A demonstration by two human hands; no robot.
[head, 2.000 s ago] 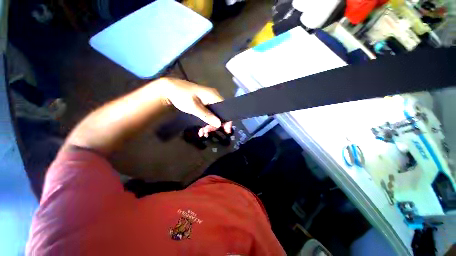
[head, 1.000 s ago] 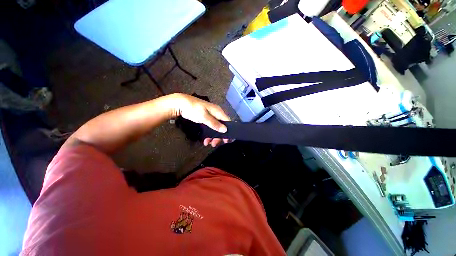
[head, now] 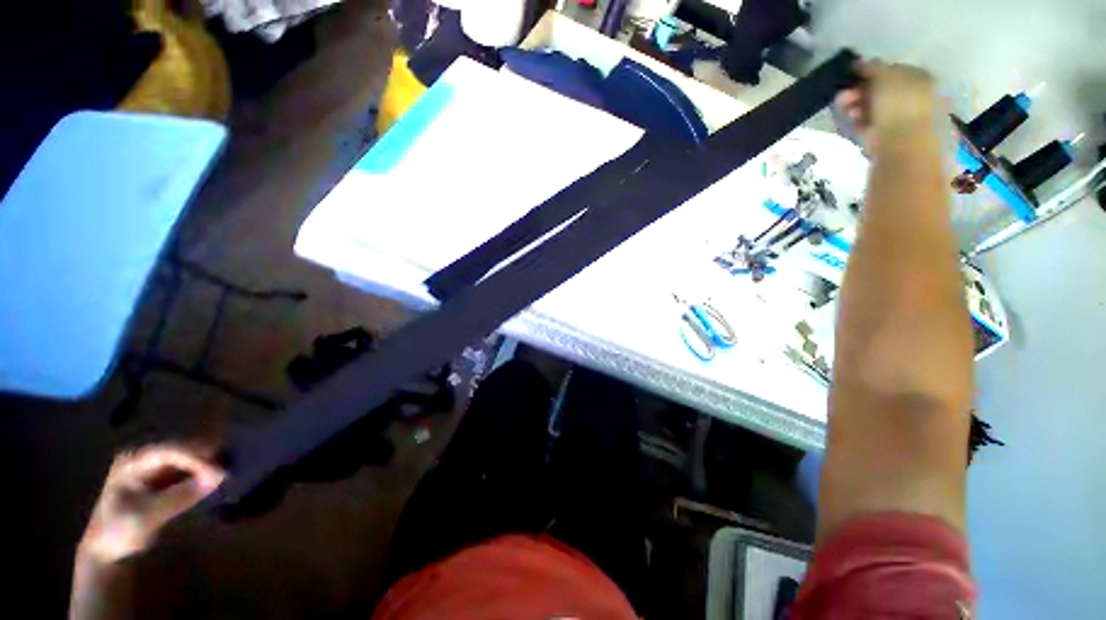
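Observation:
A long matte black band (head: 534,273) is stretched diagonally across the view, above the white table. My left hand (head: 152,491), slightly blurred at the lower left, grips its near end. My right hand (head: 891,97), raised at the upper right, grips its far end. Another black strip (head: 522,230) lies on the table beside the held band, which partly hides it. Scissors with light-blue handles (head: 707,328) lie on the table below the band.
The white sewing machine (head: 837,248) is at the table's right, partly behind my right forearm. Dark curved cloth pieces (head: 655,103) lie at the table's far side. Black thread cones (head: 1001,119) stand upper right. A pale folding table (head: 103,242) is at the left. Black strips (head: 334,357) lie on the floor.
The view has turned right. My left hand now shows lower left and my right hand has come into view, with the band stretched diagonally between them. The scissors show fully again.

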